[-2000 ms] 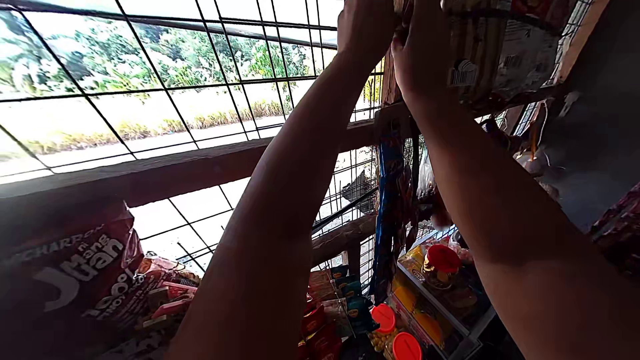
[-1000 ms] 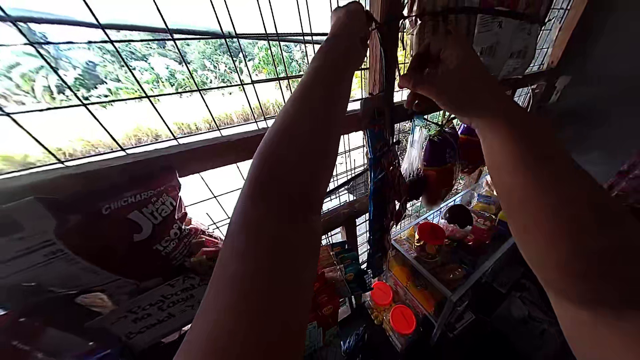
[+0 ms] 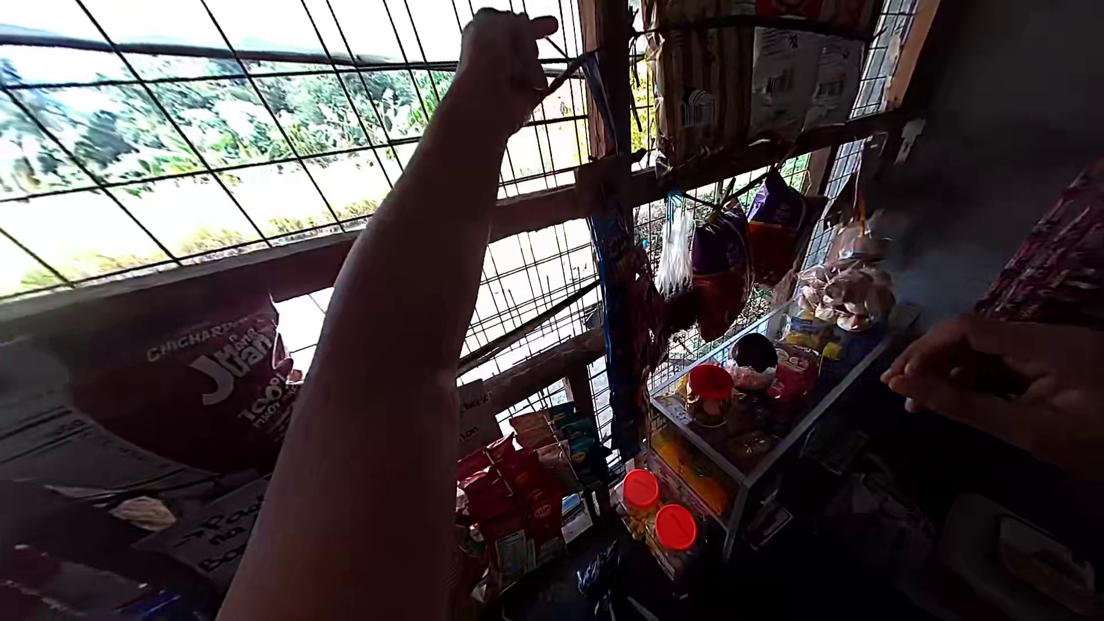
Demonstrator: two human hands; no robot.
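My left hand is raised at the wire mesh window, its fingers closed around one end of a dark strip. That strip runs from the fist to the wooden post just to the right. My right hand is low at the right edge, fingers curled loosely and apart, with nothing visible in it. Hanging packs in clear wrap are strapped against the mesh right of the post. Below them hang a bundle of white strips and purple-and-red bags.
A glass display case stands below, with red-lidded jars beside it and another jar on top. Snack sachets hang at the lower middle. A large red chicharron bag is at left, under the wooden rail.
My right hand has come away from beside the post and dropped to the lower right. My left hand stays raised at the mesh, left of the post. The view has shifted.
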